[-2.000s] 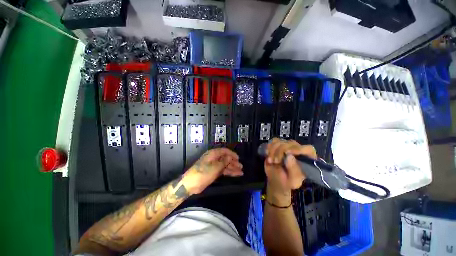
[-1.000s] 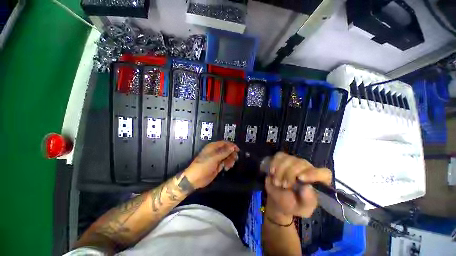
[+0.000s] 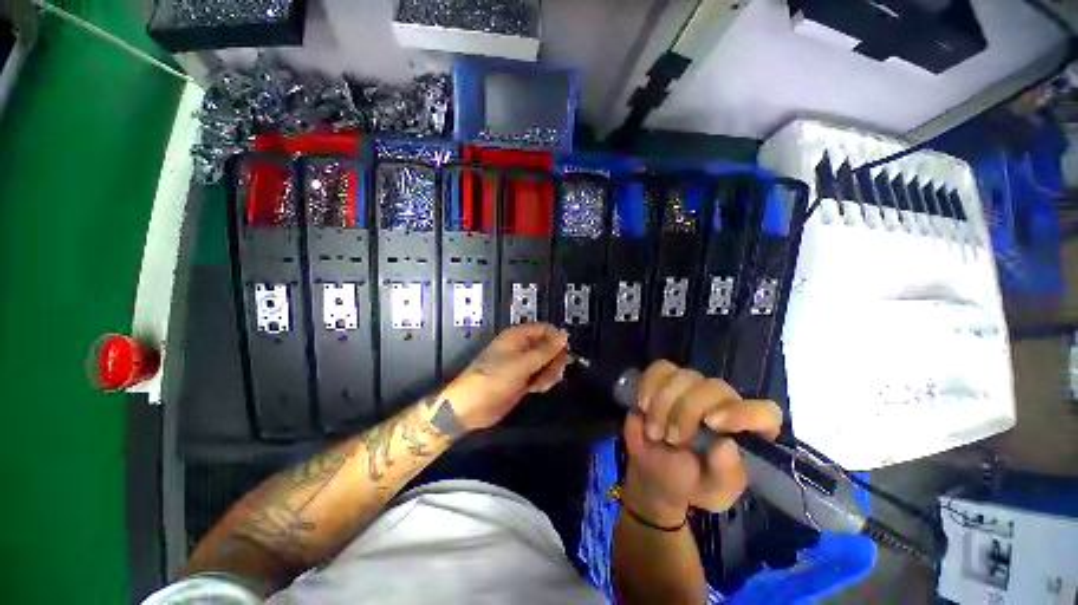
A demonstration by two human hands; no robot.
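Observation:
Several black housings (image 3: 343, 384) lie side by side in a row, each with a silver metal plate (image 3: 407, 305) on it. My right hand (image 3: 692, 431) is closed around the grey-and-black electric screwdriver (image 3: 780, 487), whose tip points left. My left hand (image 3: 511, 376) is over the middle housings, thumb and fingertips pinched together close to the screwdriver's tip. A tiny shiny bit shows between them; whether my left fingers hold it is too small to tell.
Red bins (image 3: 528, 210) and blue bins stand behind the housings. A heap of metal fittings (image 3: 254, 109) and an open blue tray (image 3: 517, 106) are at the back. The red pot (image 3: 121, 363) sits on the belt's edge. At right are the white tray (image 3: 904, 366) and blue crate (image 3: 845, 567).
Since two seconds ago, my right hand has turned and moved slightly down and right with the screwdriver. My left hand has moved slightly up and its fingertips are pinched. The camera view shifted and came back.

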